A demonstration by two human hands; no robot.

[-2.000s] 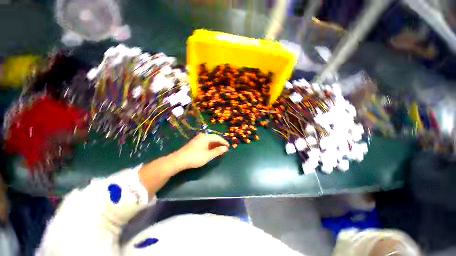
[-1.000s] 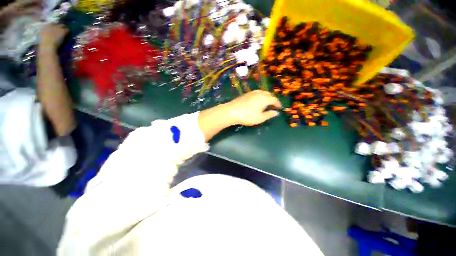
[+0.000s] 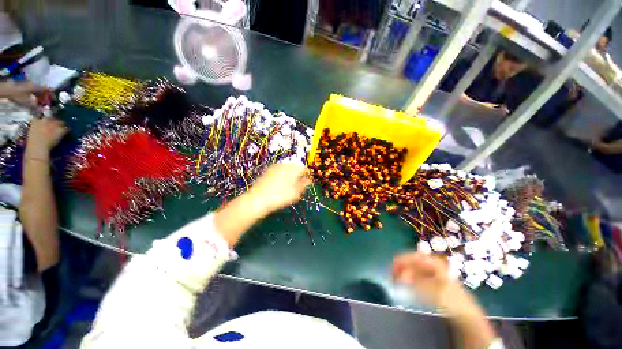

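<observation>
My left hand (image 3: 283,185) is at the right edge of the left heap of part-made harnesses (image 3: 239,146). Its fingers are bent beside a white connector, and thin wires with bare tips fan out on the bench below it. Whether it grips them is hidden. My right hand (image 3: 426,276) is above the bench's front edge, blurred, with its fingers curled. I cannot tell if it holds anything. Loose black-and-orange housings (image 3: 358,177) spill from the yellow bin (image 3: 372,116) between my hands.
A harness pile with white connectors (image 3: 484,238) is at the right. Red wires (image 3: 126,167), dark wires (image 3: 164,102) and yellow wires (image 3: 109,92) lie at the left. A white fan (image 3: 210,49) stands behind. Another person's arm (image 3: 37,184) is at the far left.
The view has shifted. My left hand has moved from the bench beside the loose housings to the left heap's edge. My right hand has come into view at the lower right.
</observation>
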